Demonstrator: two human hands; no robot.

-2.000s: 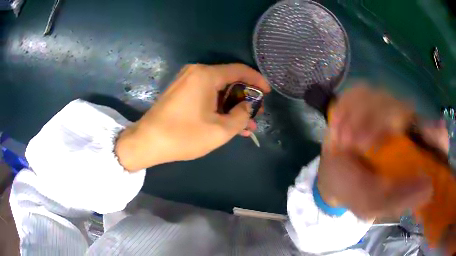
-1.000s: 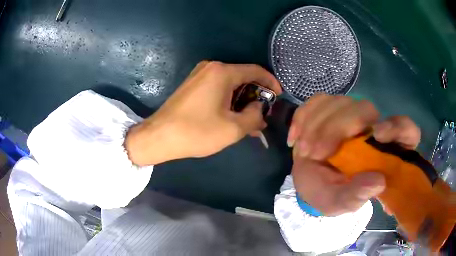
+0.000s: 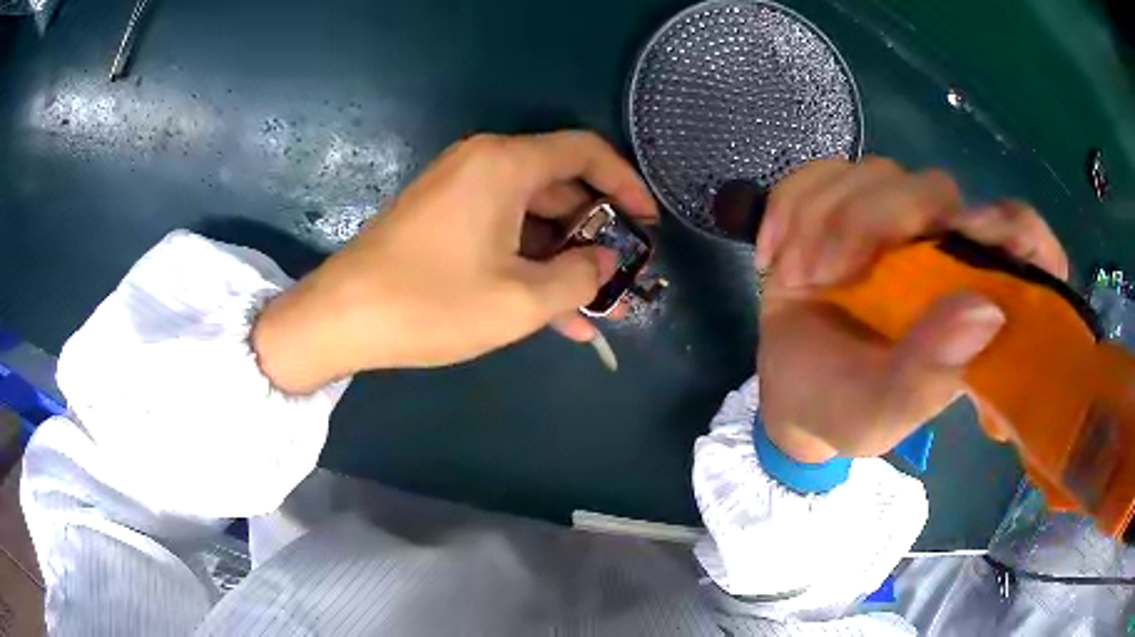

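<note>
My left hand (image 3: 436,268) holds a small dark watch housing (image 3: 612,264) between thumb and fingers, its open side with shiny metallic insides facing up. A pale sliver, perhaps a finger cot, (image 3: 604,352) shows below the fingertips. My right hand (image 3: 871,292) is wrapped around an orange electric screwdriver (image 3: 1033,361). Its black nose (image 3: 737,208) is over the lower edge of the round grey dimpled screw plate (image 3: 744,106). The screwdriver's tip cannot be made out, nor can any screw on it.
A thin silver tool, likely tweezers, (image 3: 128,40) lies at the upper left of the dark green mat (image 3: 498,436). Small pieces (image 3: 1097,174) lie at the far right. Clear plastic (image 3: 1058,535) is at the lower right. A blue band (image 3: 799,463) is around my right wrist.
The screwdriver nose has moved from beside the housing back to the plate's lower edge. The housing has turned in my left fingers and shows more of its open side.
</note>
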